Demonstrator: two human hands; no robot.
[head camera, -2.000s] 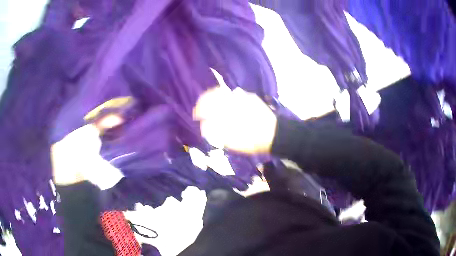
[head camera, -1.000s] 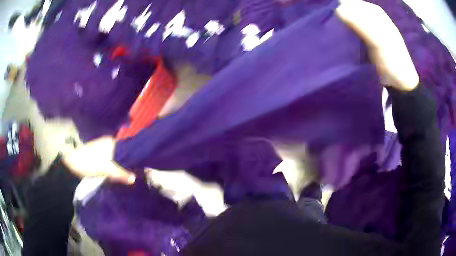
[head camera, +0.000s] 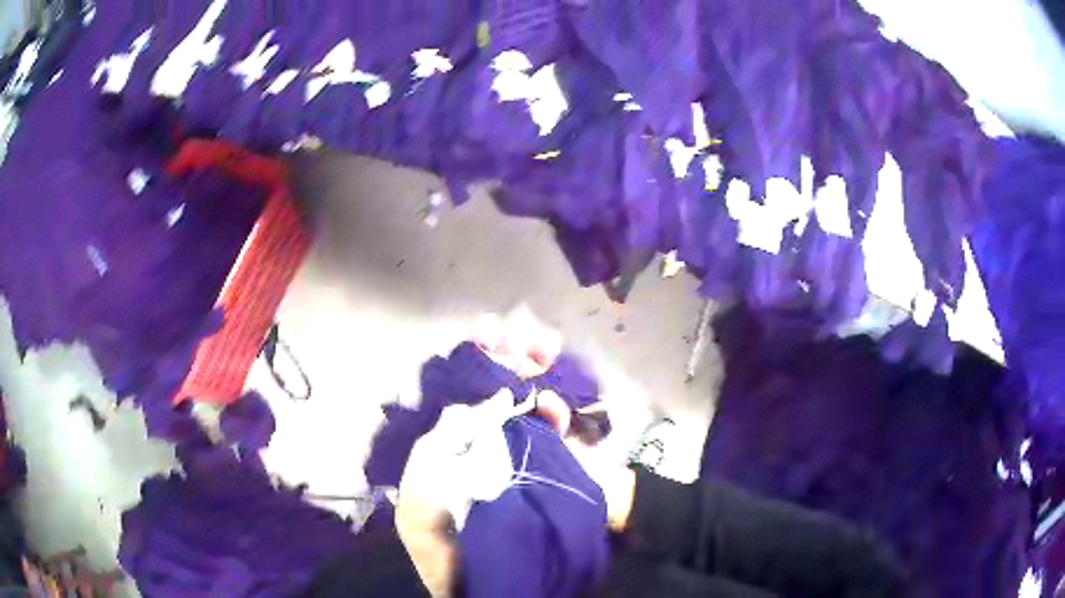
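Observation:
A purple garment (head camera: 531, 520) is bunched low in front of my body, with thin pale lines, perhaps threads, across it. My left hand (head camera: 453, 461), overexposed, is closed on its upper left part. My right hand (head camera: 610, 450), also washed out against the bright floor, holds its upper right edge, with fingertips near the left hand's. More purple cloth (head camera: 432, 397) shows behind the hands. The exact finger positions are blurred.
A large purple garment pile (head camera: 771, 105) hangs in a ragged fringe across the top. A red perforated basket (head camera: 251, 304) stands at left with a dark cord loop (head camera: 286, 364) beside it. A darker purple heap (head camera: 853, 444) lies right, another purple mound (head camera: 222, 532) lower left.
The garment, stretched wide between my hands a second ago, is now gathered small and low. My right hand has come down and inward, my left hand inward to the right.

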